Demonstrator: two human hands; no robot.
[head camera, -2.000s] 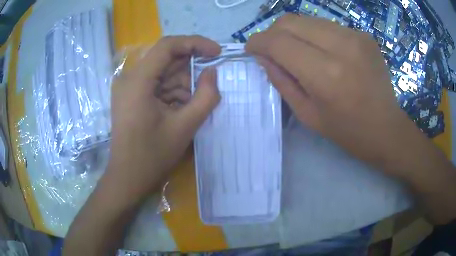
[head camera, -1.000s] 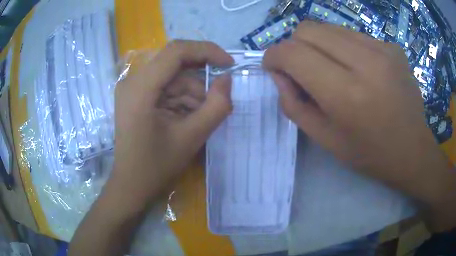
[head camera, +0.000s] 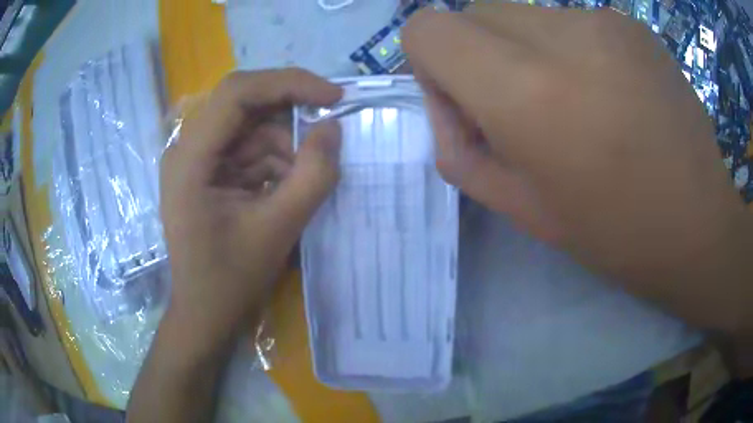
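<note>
A white case shell (head camera: 384, 273) stands lengthwise in the middle, its ribbed inside facing me. A thin white cable (head camera: 371, 105) lies across inside its far narrow end. My left hand (head camera: 248, 165) grips the far left corner of the shell between thumb and fingers. My right hand (head camera: 537, 124) is at the far right corner, its thumb and fingers over the rim there. The right fingers hide that corner, so whether they pinch the shell or the cable end is unclear.
Ribbed white shells in clear crinkled plastic (head camera: 111, 173) lie at the left. Blue circuit boards (head camera: 702, 49) are heaped at the far right, one (head camera: 380, 51) beyond the shell. Orange tape (head camera: 194, 49) crosses the pale bench cover (head camera: 561, 322). A white loop shows at the top edge.
The shell and my left hand shifted right, then back left. My right hand has risen at the shell's far right corner, showing more of the cable there.
</note>
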